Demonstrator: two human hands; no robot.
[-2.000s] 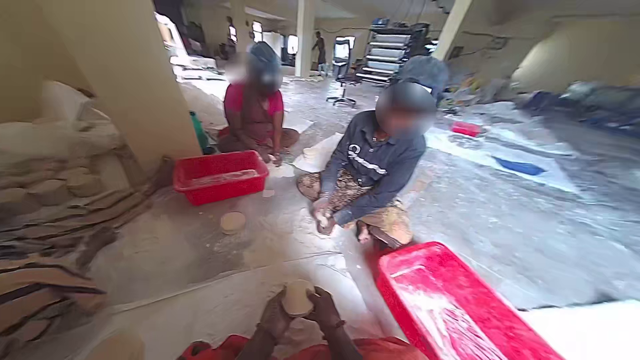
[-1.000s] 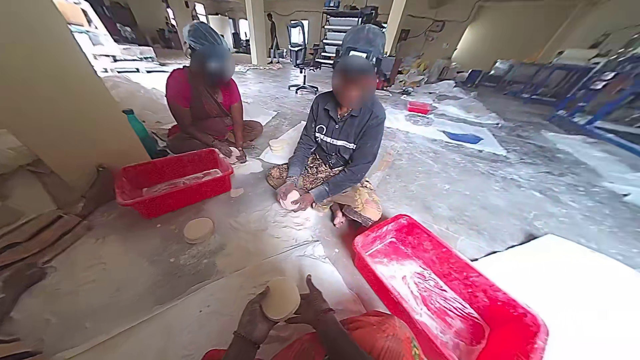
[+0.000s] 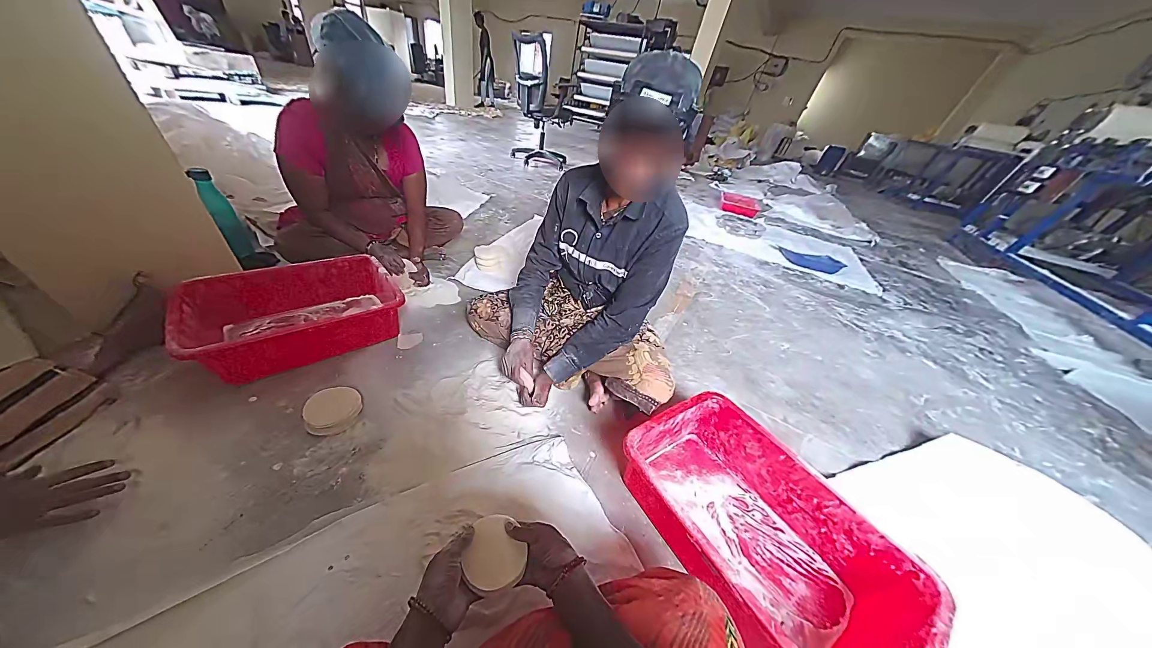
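A round, flat, pale disc (image 3: 494, 554) is held upright between my two hands, low in the middle of the head view. My left hand (image 3: 445, 576) grips its left edge, and my right hand (image 3: 543, 551) has its fingers on the upper right edge. The disc's material cannot be told. Below my hands is a white sheet (image 3: 360, 558) dusted with pale powder. A short stack of similar round discs (image 3: 332, 410) lies on the floor ahead and to the left.
A red plastic tub (image 3: 666, 504) with white powder stands close on the right; another red tub (image 3: 288, 315) is at the left. Two people sit cross-legged ahead, hands at the floor. Another person's hand (image 3: 63, 495) reaches in at the left edge. A teal bottle (image 3: 220, 216) stands by the pillar.
Another person's hand has come into view at the left edge. My right hand has closed in on the disc's edge. The view has shifted.
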